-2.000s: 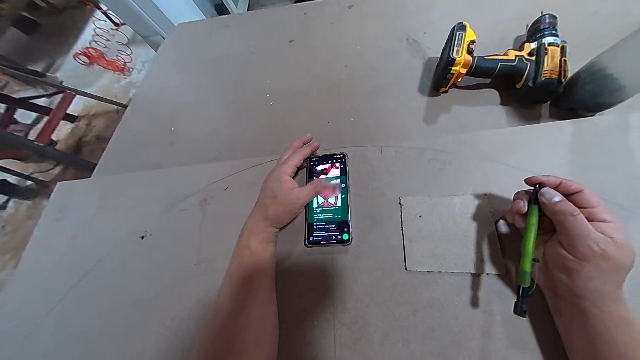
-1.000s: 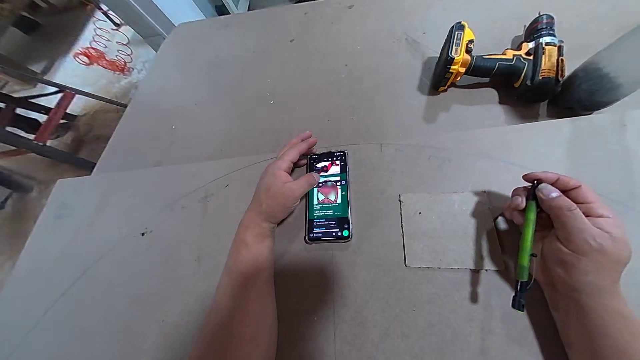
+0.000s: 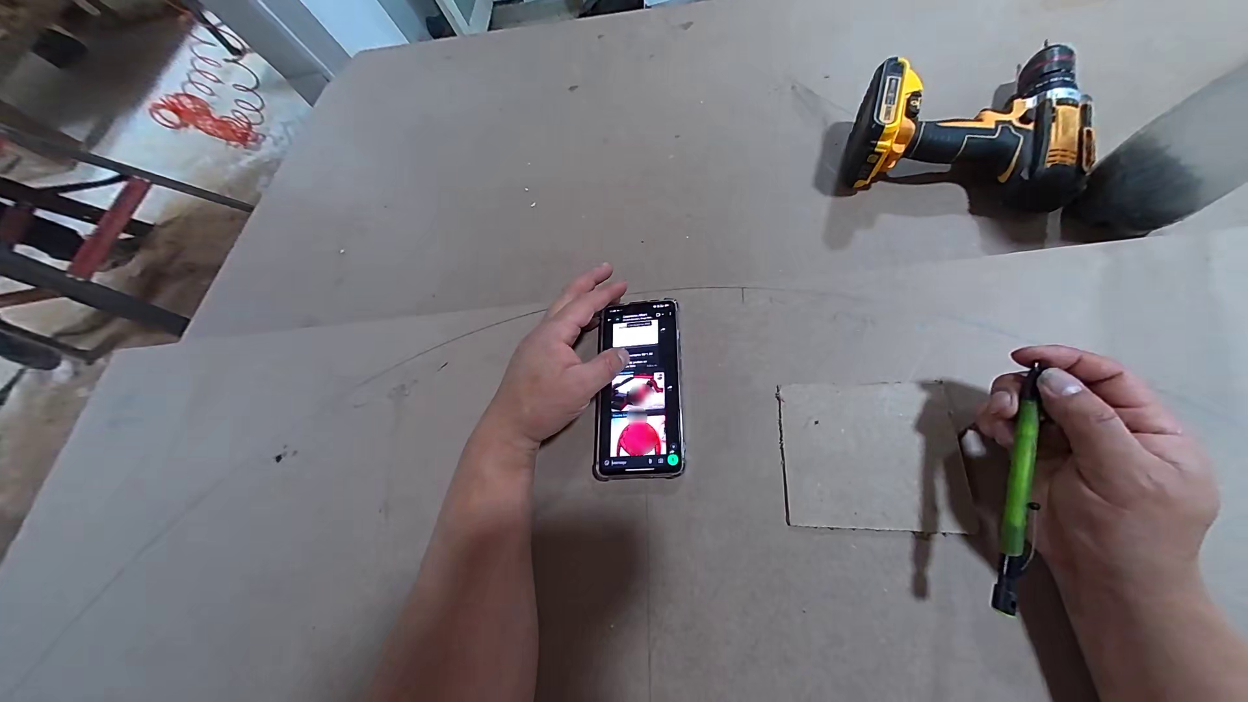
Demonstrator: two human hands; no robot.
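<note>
A smartphone (image 3: 640,390) with a lit screen lies face up on a large brown board (image 3: 468,224). My left hand (image 3: 565,366) rests at the phone's left edge, its thumb over the screen and its fingers spread at the top left corner. At the right, my right hand (image 3: 1102,448) holds a green and black pen-like marking tool (image 3: 1021,478) between thumb and fingers, one black end pointing down toward me. A small rectangular piece of board (image 3: 868,458) lies between the phone and my right hand. A thin curved line runs across the board behind the phone.
A yellow and black DeWalt cordless drill (image 3: 985,136) lies at the back right, beside a grey rounded object (image 3: 1160,156) with a dark end. Past the board's left edge are a red coiled hose (image 3: 210,117) on the floor and a dark metal frame with a red bar (image 3: 109,229).
The pictures on the phone's screen have shifted, and my left thumb has moved over it. My right hand keeps its hold on the green tool in nearly the same place.
</note>
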